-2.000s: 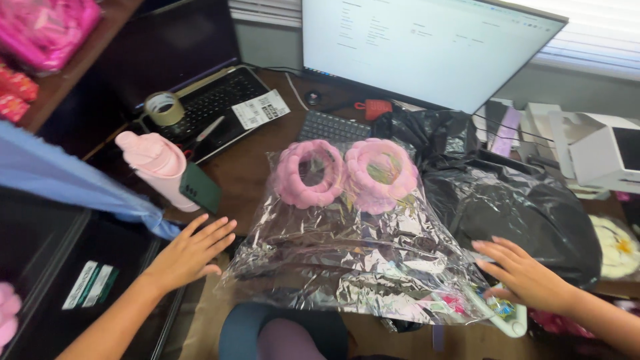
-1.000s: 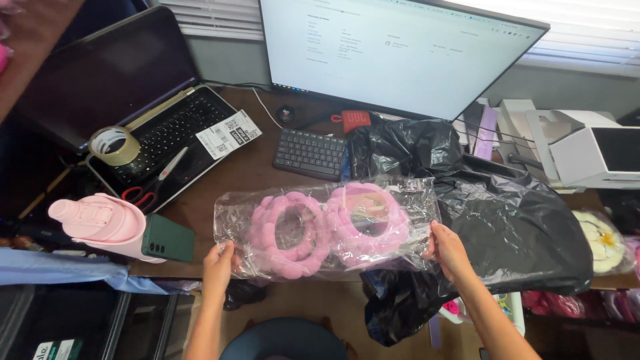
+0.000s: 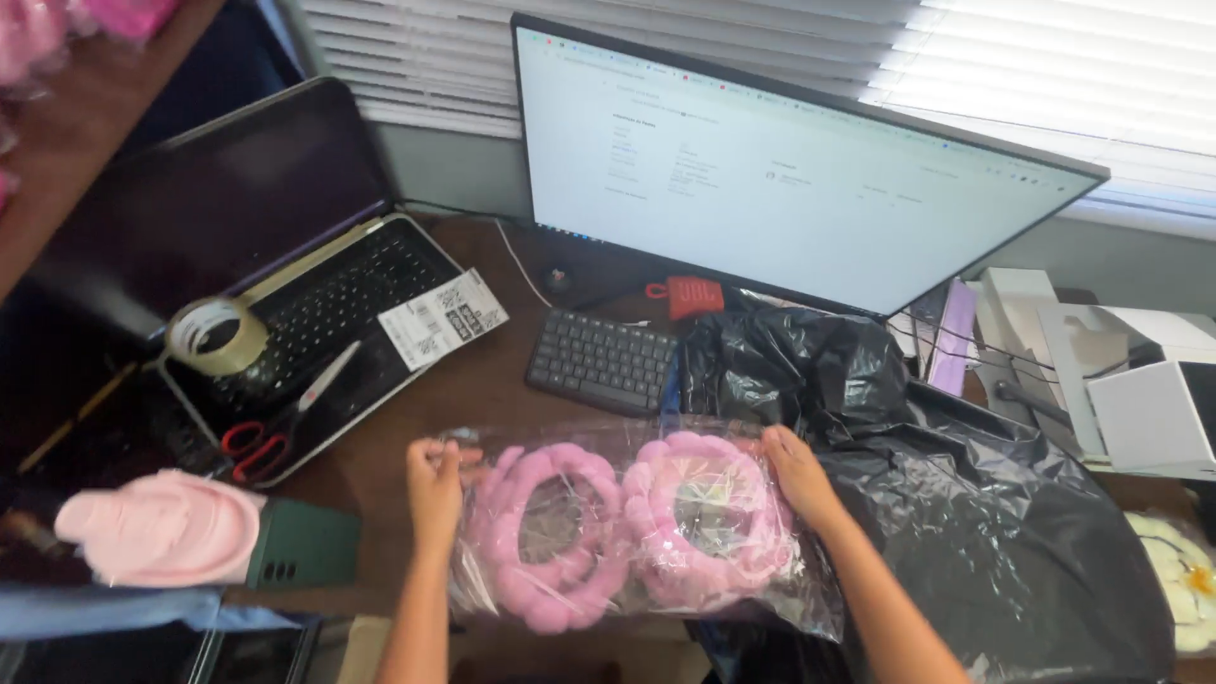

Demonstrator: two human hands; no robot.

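Two pink, puffy ring-shaped items, the left ring (image 3: 551, 537) and the right ring (image 3: 708, 518), lie side by side inside a clear plastic bag (image 3: 817, 608) at the desk's front edge. My left hand (image 3: 437, 489) grips the bag's upper left corner, with thumb and fingers on the film. At the upper right, my right hand (image 3: 798, 475) pinches the bag's edge beside the right ring. The film is wrinkled and glossy, and hangs past the rings at the lower right.
Black plastic bags (image 3: 988, 532) cover the desk's right side. A keyboard (image 3: 603, 361) and red speaker (image 3: 693, 296) sit below the monitor (image 3: 779, 180). On the laptop (image 3: 323, 275) are packing tape (image 3: 217, 337), scissors (image 3: 285, 418) and a printed label (image 3: 444, 318). A pink bottle (image 3: 166, 532) stands beside a green phone (image 3: 304, 543).
Two seconds ago both hands were open and apart, at either side of the spread bag. They have since taken hold of the bag, which is now narrower around the rings.
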